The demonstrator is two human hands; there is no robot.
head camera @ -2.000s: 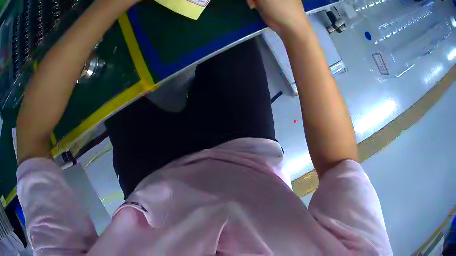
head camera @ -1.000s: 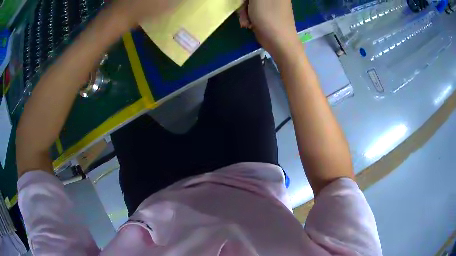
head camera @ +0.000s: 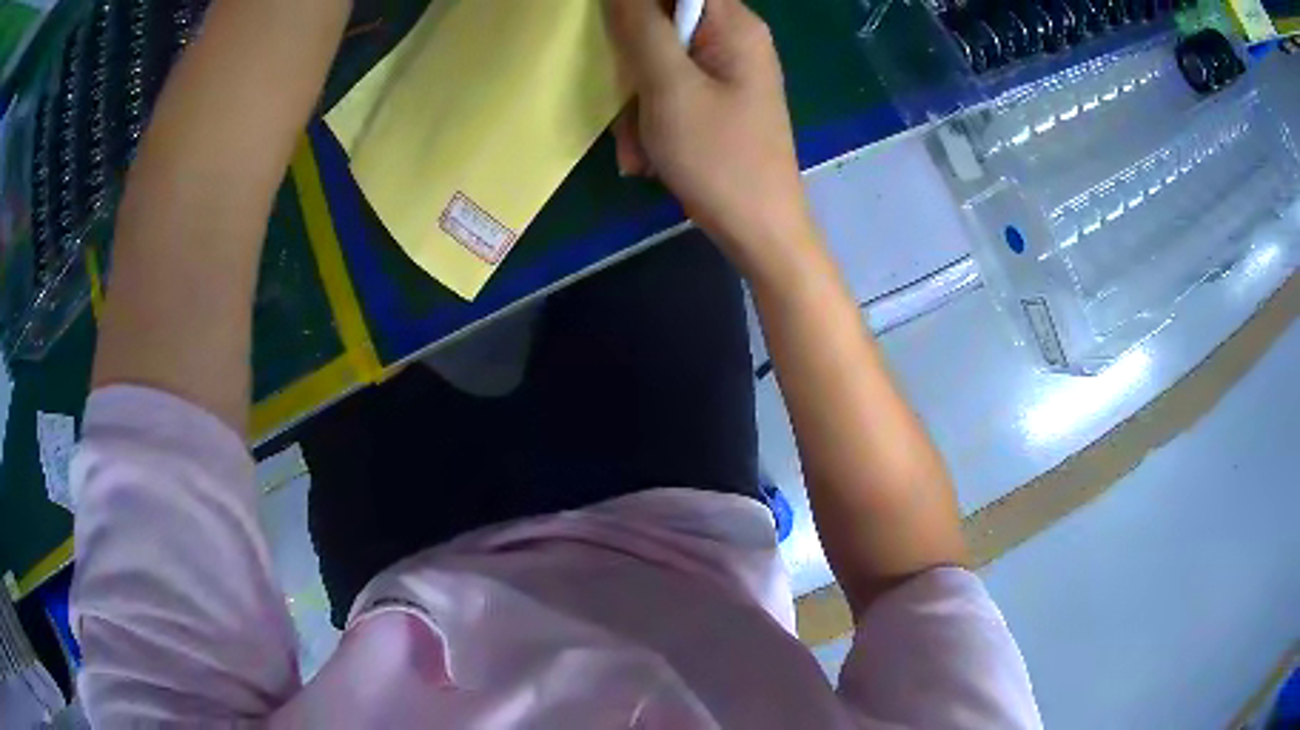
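Observation:
The yellow card (head camera: 478, 129) lies on the green bench mat with its small printed label near the lower corner. My right hand (head camera: 713, 129) is at the card's right edge, closed around a slim white pen (head camera: 689, 20), of which only a short piece shows. The pen's tip is hidden. My left forearm reaches up past the top edge of the picture, so my left hand is out of view.
A parts tray (head camera: 93, 143) with rows of dark parts stands at the left. At the right, a clear empty blister tray (head camera: 1126, 214) overhangs the bench edge, with one black round part (head camera: 1209, 60) on it. More dark parts are behind it.
The view has shifted, showing more of the yellow card and the right-hand trays. The white pen now shows in my right hand. My left hand has passed out of the top of the picture.

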